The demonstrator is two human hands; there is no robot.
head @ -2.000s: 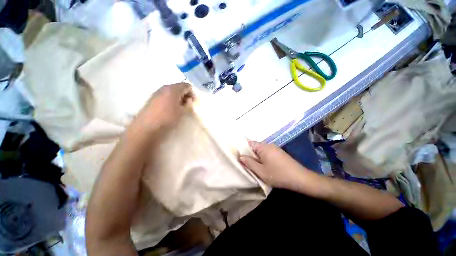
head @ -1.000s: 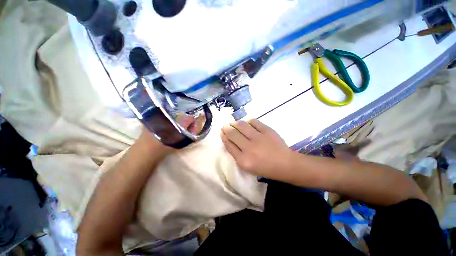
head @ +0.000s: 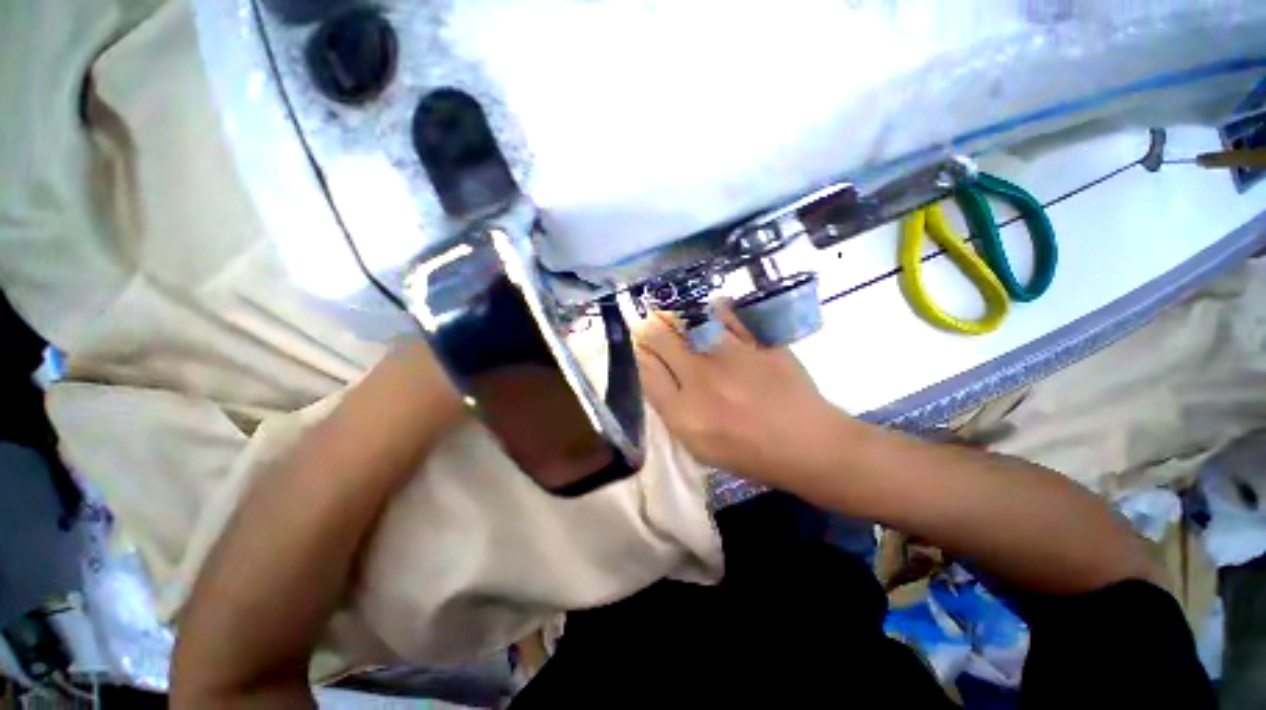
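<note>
A beige fabric piece (head: 514, 555) lies under the sewing machine head (head: 667, 125) and hangs over the table's front edge in folds. My right hand (head: 736, 402) lies on the cloth's right edge, fingertips close to the presser foot area and grey block (head: 780, 314); its thumb is hidden. My left hand is hidden behind the curved shiny guard (head: 521, 368); only the wrist and forearm show, over the cloth. The needle point is hidden.
Scissors with yellow and green handles (head: 958, 284) lie right of the foot, partly behind the head. A thin brown-handled tool (head: 1233, 160) lies far right. More beige cloth (head: 1166, 375) is heaped beyond the ruler-like edge strip (head: 972, 402).
The view has moved closer to the machine head. My right hand has moved from the cloth's lower edge up to the foot. My left hand has gone from view behind the guard.
</note>
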